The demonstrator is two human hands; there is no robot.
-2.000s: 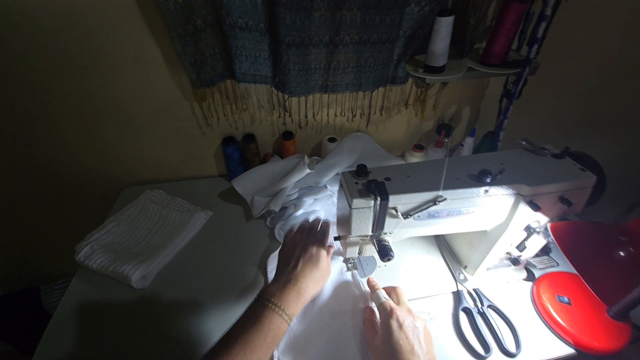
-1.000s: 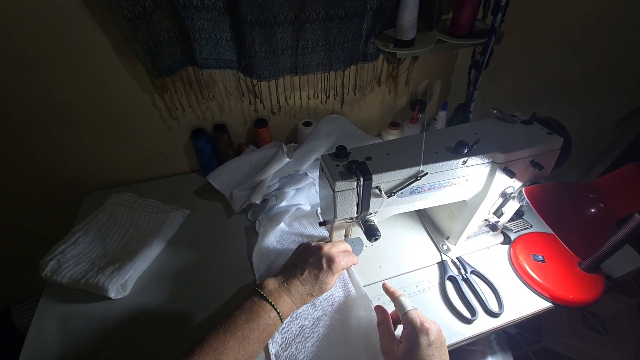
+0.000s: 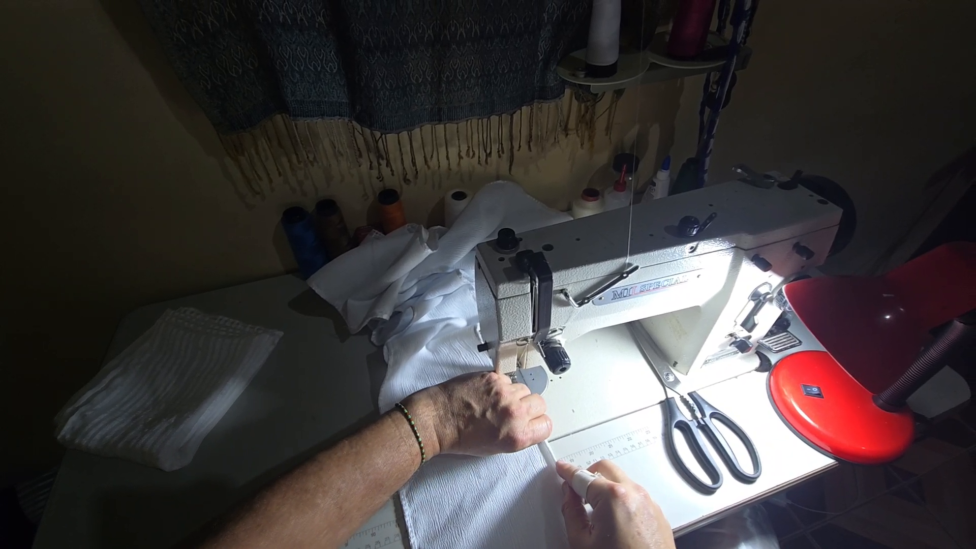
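Observation:
White crinkled fabric (image 3: 473, 496) runs from behind the sewing machine (image 3: 656, 252) down past its needle area to the lower edge of the view. My left hand (image 3: 496, 412), a beaded bracelet at its wrist, is curled over the fabric's right edge just in front of the presser foot, which it partly hides. Lower right, my right hand (image 3: 614, 503) pinches that same edge between thumb and index finger; one finger wears a white wrap. Between the two hands the edge forms a narrow strip.
Black-handled scissors (image 3: 709, 442) lie right of the hands, beside a red lamp base (image 3: 839, 404). Folded white cloth (image 3: 168, 381) rests on the left of the table. Thread cones (image 3: 391, 211) stand behind. A measuring scale (image 3: 610, 450) marks the table front.
From two seconds ago, my left hand has come from flat on the fabric left of the presser foot to curled at the fabric's edge in front of it. The view has shifted.

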